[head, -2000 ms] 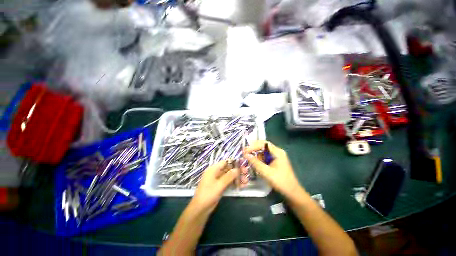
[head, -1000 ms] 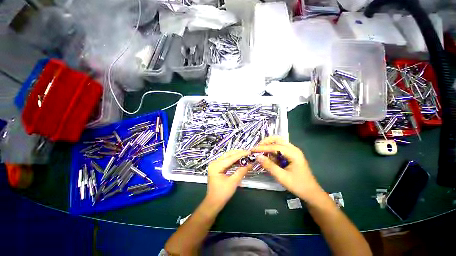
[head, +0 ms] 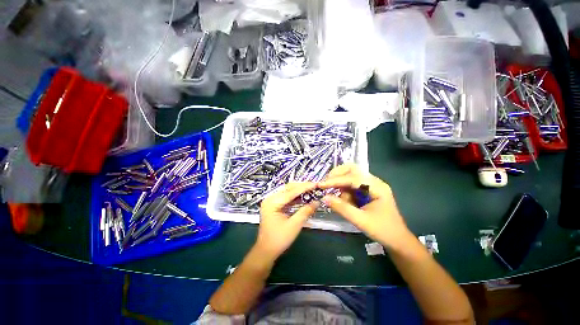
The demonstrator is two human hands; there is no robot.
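Observation:
My left hand (head: 284, 212) and my right hand (head: 369, 202) meet over the front edge of the white parts tray (head: 212, 202). Between their fingertips they hold several silver damper cylinders (head: 313, 196), seen end-on with dark round ends. The fingers hide most of their length. A blue pen-like tool (head: 363, 195) sits in my right hand, its dark tip pointing up. The white tray is heaped with loose silver cylinders. The blue parts tray (head: 108, 255) on its left holds fewer cylinders.
A clear box (head: 477, 95) with cylinders and red bins (head: 552, 143) stand at right. A small white case (head: 493, 177), a smartphone (head: 519, 231) and paper scraps (head: 374, 249) lie nearer. Red bins (head: 76, 127) stand far left. A white cable (head: 191, 108) and clear boxes (head: 242, 82) are behind.
The camera view has steadied and shifted slightly. My hands stay together over the white tray's front, with small finger movements around the held cylinders. The trays look unchanged.

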